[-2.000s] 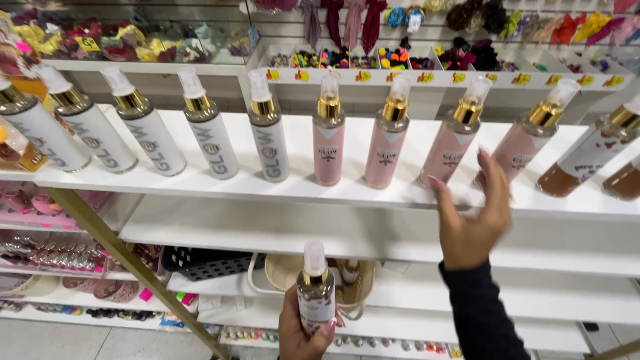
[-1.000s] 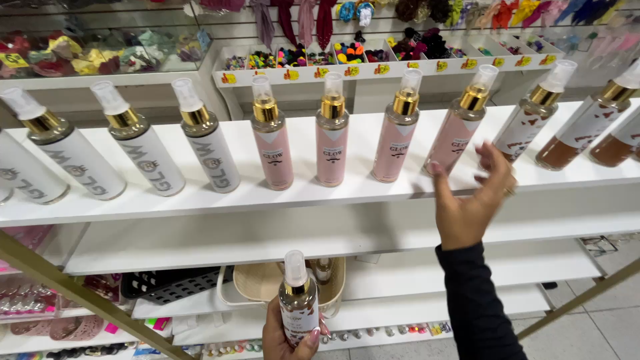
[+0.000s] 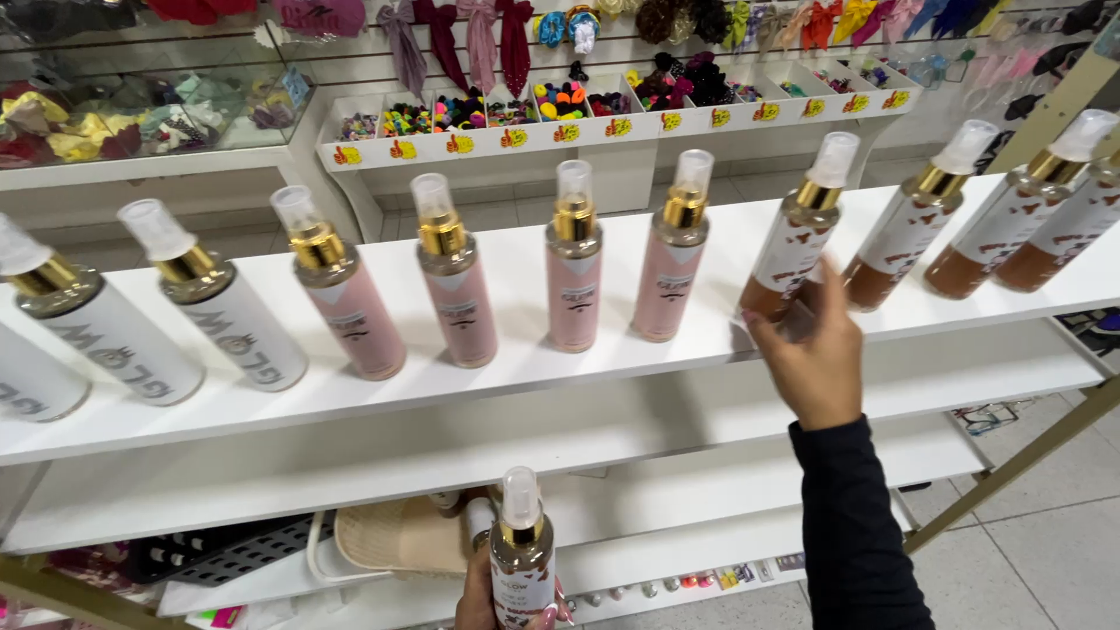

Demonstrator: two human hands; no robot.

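My left hand [image 3: 477, 595] holds a spray bottle [image 3: 522, 560] upright by its body, at the bottom centre, in front of the lower shelves. My right hand [image 3: 809, 350] is at the white top shelf [image 3: 525, 385], its thumb and fingers around the lower part of a brown-and-white spray bottle [image 3: 792, 245]. Whether the fingers press on it cannot be told. Several like bottles stand to its right. Pink bottles, among them a near one [image 3: 672, 271], stand to its left, with white-labelled bottles [image 3: 232, 306] farther left. All have gold collars and clear caps.
Below, a beige basket [image 3: 394, 534] holding bottles sits beside a black perforated basket [image 3: 236, 547]. Behind the shelf is a divided white display [image 3: 490, 144] of hair ties, with bows [image 3: 477, 44] hanging above. A glass case [image 3: 175, 105] stands back left. A slanted metal post [image 3: 1015, 455] edges the right side.
The view has shifted right along the row. My right hand has moved from beside the pink bottles to the first brown-and-white bottle. My left hand still holds its bottle.
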